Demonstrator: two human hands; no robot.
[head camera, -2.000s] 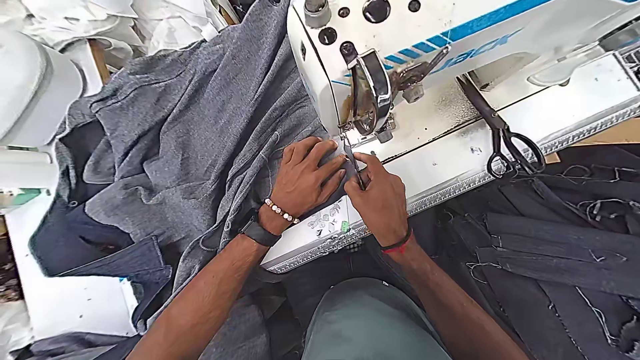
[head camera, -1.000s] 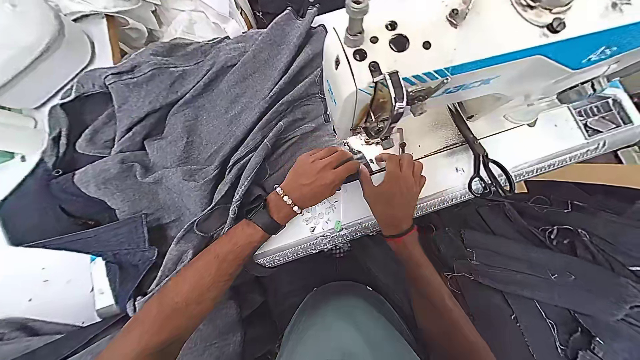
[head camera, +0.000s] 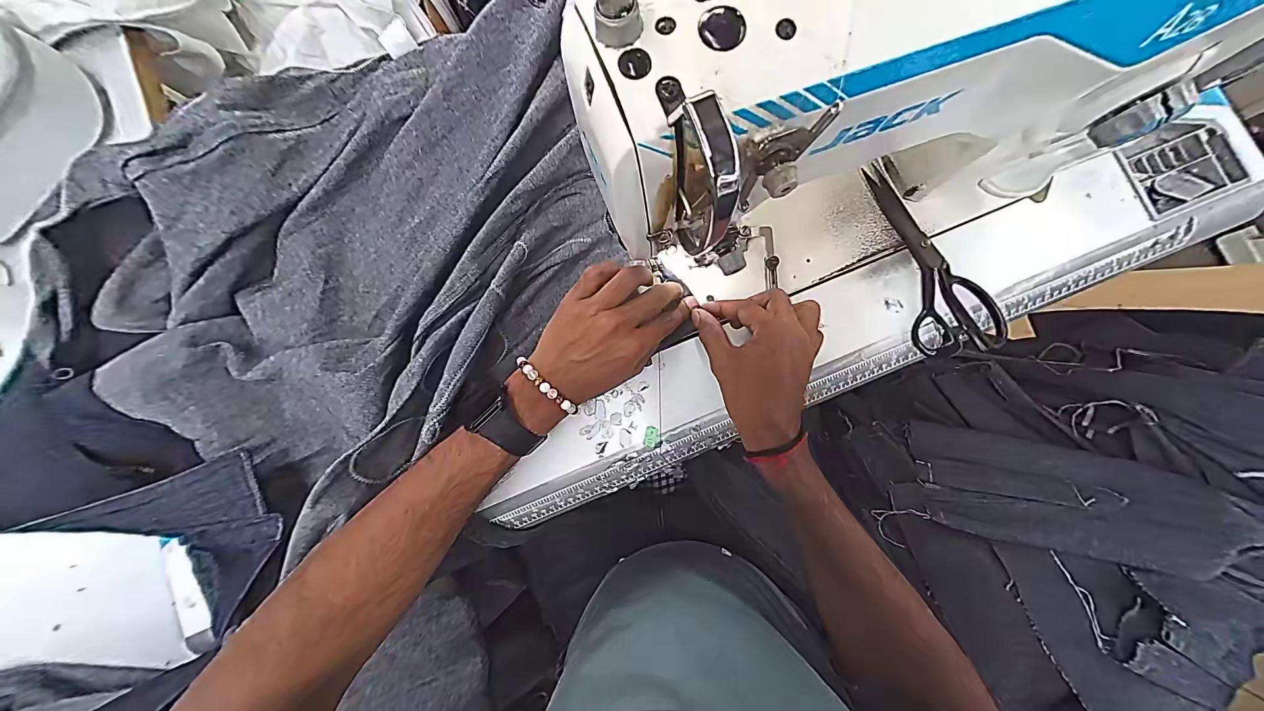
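Observation:
A white and blue Jack sewing machine (head camera: 849, 89) stands at the upper right, its lit needle area (head camera: 691, 272) just beyond my fingertips. My left hand (head camera: 607, 331), with a beaded bracelet and a dark wristband, pinches the edge of a dark fabric piece (head camera: 674, 336) beside the presser foot. Close against it, my right hand (head camera: 760, 355) has thumb and forefinger together on the same edge; the fingers hide most of what they grip. A large grey knit garment (head camera: 346, 227) spreads over the table to the left of the machine.
Black-handled fabric shears (head camera: 933, 267) lie on the machine bed to the right. A ruler strip (head camera: 849, 380) runs along the table's front edge. Dark cut fabric pieces (head camera: 1066, 484) are heaped at the lower right, and white material (head camera: 316, 30) lies at the upper left.
Two seconds ago my right hand held a small dark pointed tool at the needle area; it no longer shows. Both hands are now at the fabric edge, fingertips nearly touching.

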